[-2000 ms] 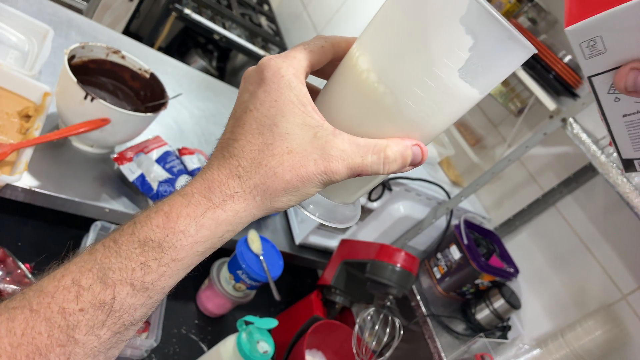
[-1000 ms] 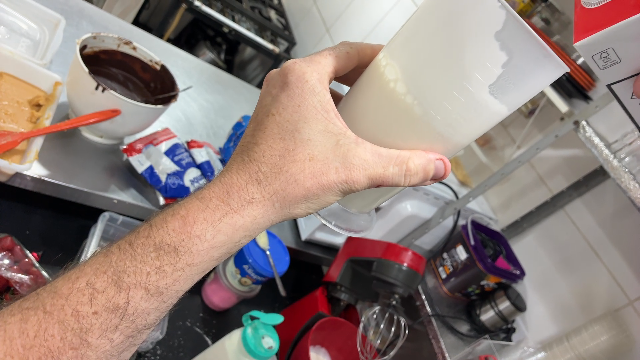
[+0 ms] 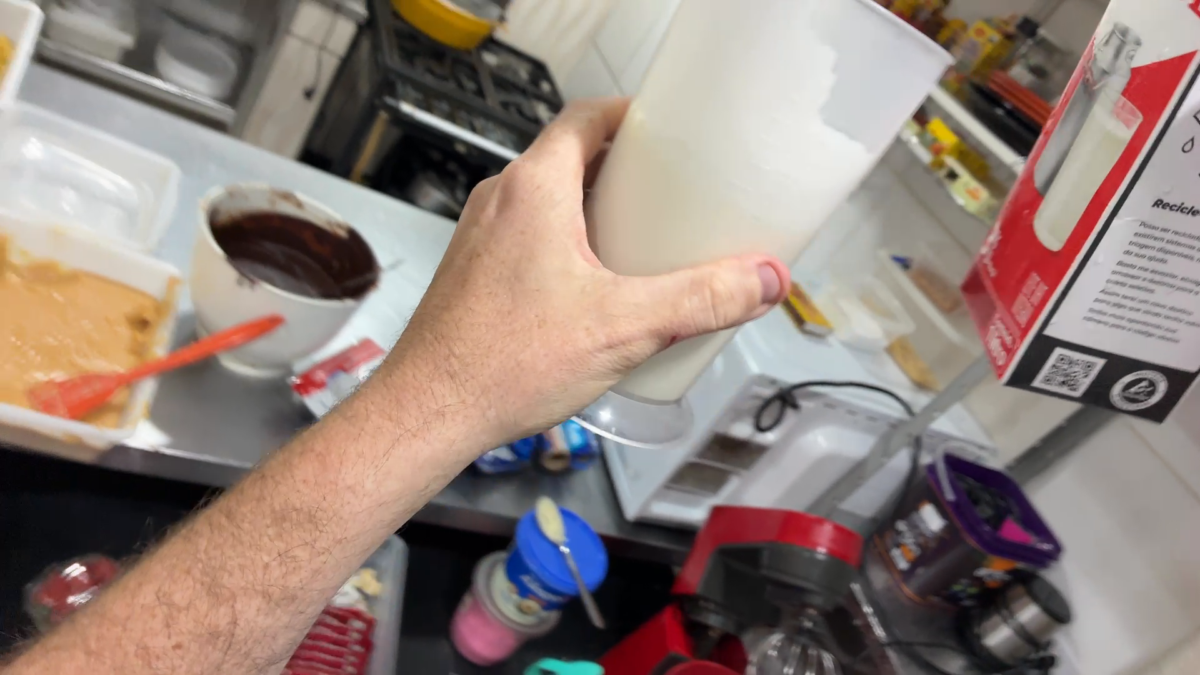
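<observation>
My left hand is wrapped around a tall translucent plastic measuring cup with a clear round foot. The cup is tilted, and a white liquid stands inside it. At the upper right, near the cup's rim, is a red, white and black carton that bears writing. My right hand is outside the view, so its hold on the carton cannot be seen.
On the steel counter are a white bowl of chocolate and a tub of caramel-coloured cream with an orange spatula. Below are a blue-lidded tub, a red stand mixer and a purple-rimmed tub. A stove stands behind.
The carton shows more of itself and has moved further into view at the right. The fingertip seen on it earlier is out of view. My left hand still holds the cup; the view has shifted.
</observation>
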